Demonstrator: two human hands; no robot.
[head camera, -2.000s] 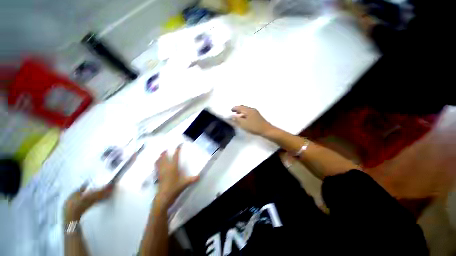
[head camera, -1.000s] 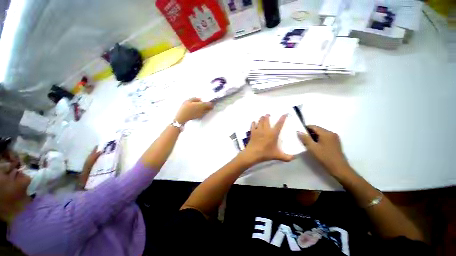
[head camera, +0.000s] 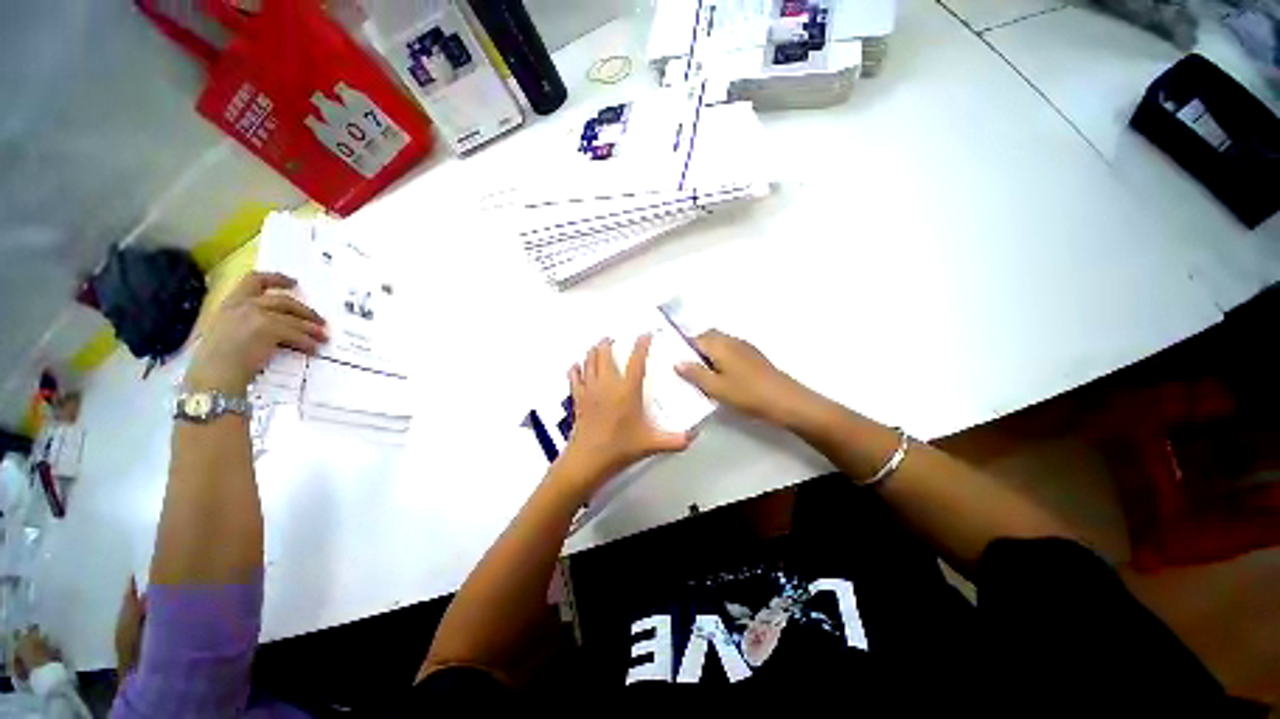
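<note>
A white printed carton sleeve (head camera: 677, 399) lies on the table in front of me. A narrow dark edge of a black inner tray (head camera: 687, 337) shows at its right end. Dark print or flap shows at the left end, partly hidden by my hand. My left hand (head camera: 614, 410) lies over the sleeve with fingers spread and the thumb near the front edge, holding it down. My right hand (head camera: 733, 377) is closed at the right end, on the tray edge. The sleeve's underside is hidden.
A fanned stack of flat sleeves (head camera: 632, 155) lies ahead, with another stack (head camera: 803, 70) behind. A neighbour's hand (head camera: 260, 330) touches white boxes at left. A red bag (head camera: 316, 113), upright box (head camera: 447, 73) and black cylinder (head camera: 520, 54) stand by the wall. A black pouch (head camera: 1214, 134) is at far right.
Two seconds ago much of the black tray showed outside the sleeve; now only a narrow edge shows. The view has swung, and the neighbour's hand is over boxes farther left.
</note>
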